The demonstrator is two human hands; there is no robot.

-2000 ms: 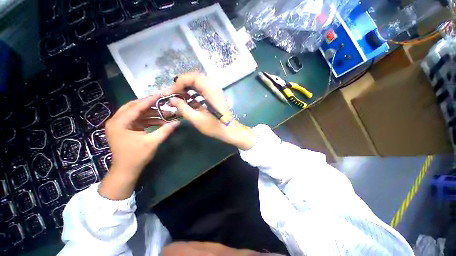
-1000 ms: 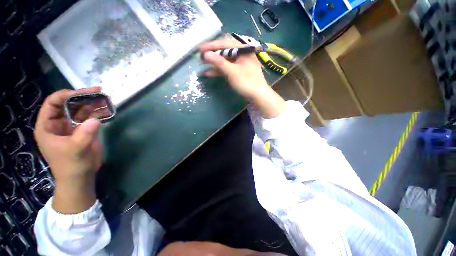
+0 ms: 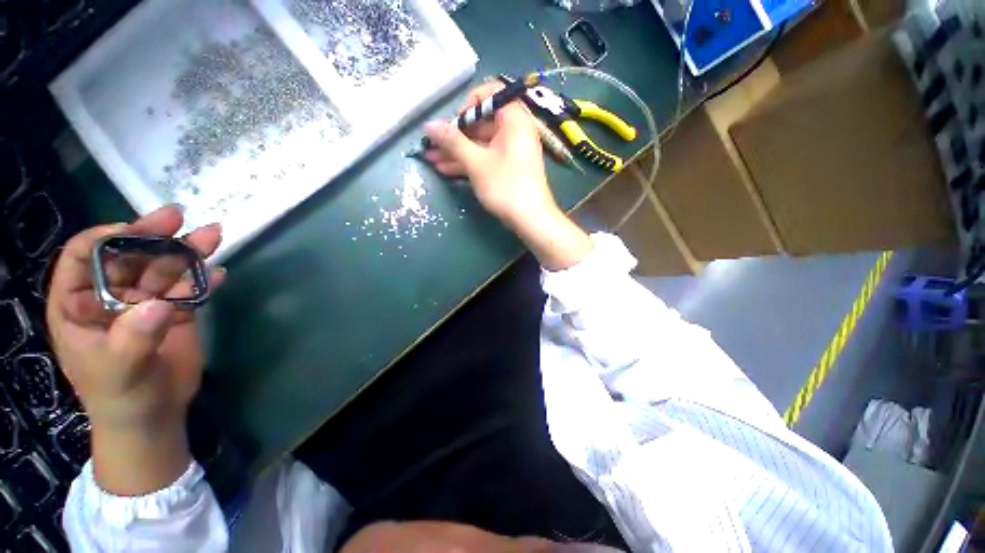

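Observation:
My left hand holds an open rounded-rectangle metal frame between thumb and fingers at the left. My right hand holds a black-and-white striped pick-up pen, its tip pointing down-left over the mat. A clear hose loops from the pen's rear. Small white pieces lie scattered on the green mat just below the pen tip. The white parts tray lies above, with grey specks in its larger section and darker, shinier specks in its smaller one. Whether the pen tip holds a piece, I cannot tell.
Yellow-and-black pliers lie open beside my right hand, with a slim pointed tool partly under it. A spare dark frame and a thin rod lie beyond. A blue unit is at top right, cardboard boxes at right, black blister tray at far left.
My right hand has gone from the frame to the scattered white pieces, its pen tip now lower over them. My left hand has moved left with the frame. The view has shifted.

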